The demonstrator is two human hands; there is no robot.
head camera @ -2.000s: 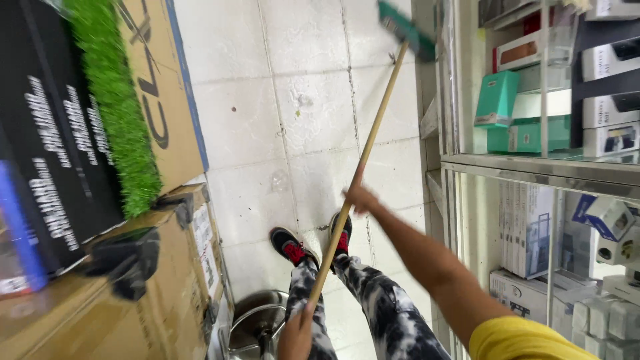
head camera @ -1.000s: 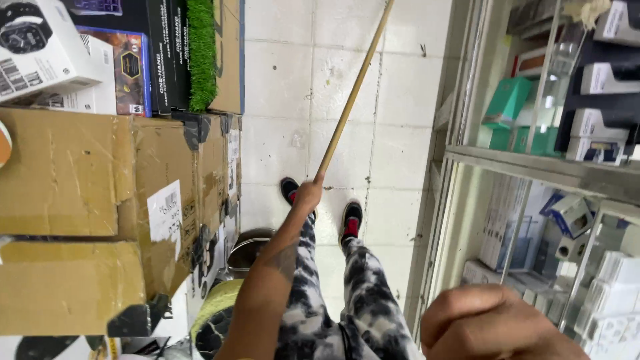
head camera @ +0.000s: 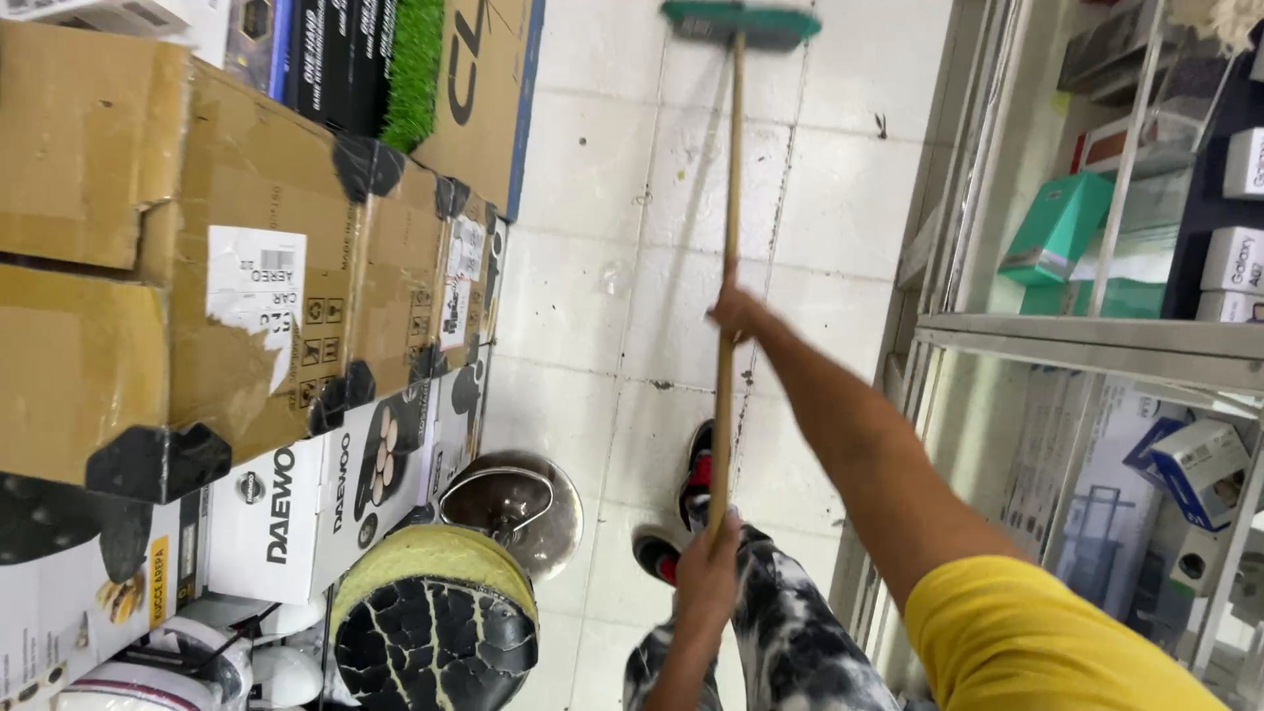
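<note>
A broom with a green head point(head camera: 741, 24) and a long wooden handle point(head camera: 735, 178) reaches away from me over the white tiled floor point(head camera: 573, 296). My right hand point(head camera: 736, 314) is closed around the middle of the handle, its arm coming from the lower right in a yellow sleeve. Lower down, my left hand point(head camera: 709, 563) grips the handle near its end, in front of my legs. The broom head is slightly blurred at the top of the view; whether its bristles touch the floor I cannot tell. Small dark bits of debris point(head camera: 662, 385) lie on the tiles.
Stacked cardboard boxes point(head camera: 257, 197) line the left side, beside a strip of artificial grass point(head camera: 413, 69). A stool with a cracked black and yellow seat point(head camera: 434, 622) and a round metal base point(head camera: 533, 513) stands at lower left. Glass display shelves point(head camera: 1086, 336) with boxed goods run along the right.
My right hand, off the broom one second ago, is now on the handle's middle. My left hand has moved down to near the handle's end. The green broom head is back in view.
</note>
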